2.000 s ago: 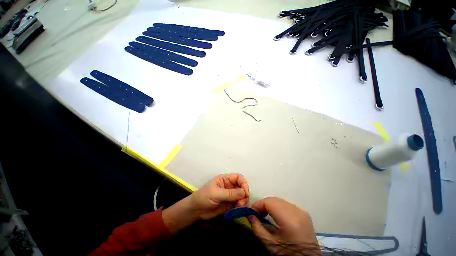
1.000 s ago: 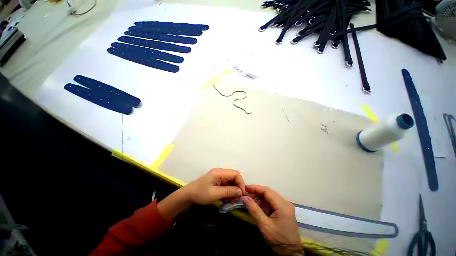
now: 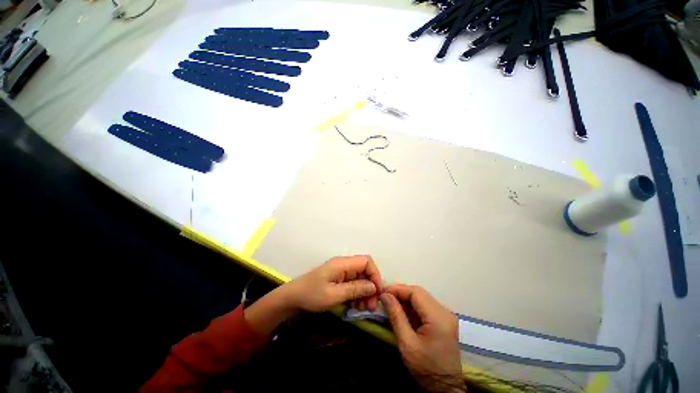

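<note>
A long fabric band [image 3: 537,342] with a white centre and grey-blue border lies along the table's front edge, its rounded end to the right. Its other end is bent up between my hands. My left hand [image 3: 343,285] pinches at this end with thumb and fingers. My right hand [image 3: 422,330] grips the band from the right, its fingertips close against those of my left hand. Any needle between the fingertips is too small to tell.
A beige sheet [image 3: 430,230] carries a dark cord [image 3: 374,146], specks and a white thread cone [image 3: 606,206]. Navy bands [image 3: 245,67] lie at left, one [image 3: 662,199] at right. Scissors [image 3: 660,361] lie front right. Black straps [image 3: 522,34] are heaped at the top.
The band's held end, navy side showing two seconds ago, now shows its whitish reverse. My fingertips have come together. The view has shifted, bringing the scissors' handles into sight.
</note>
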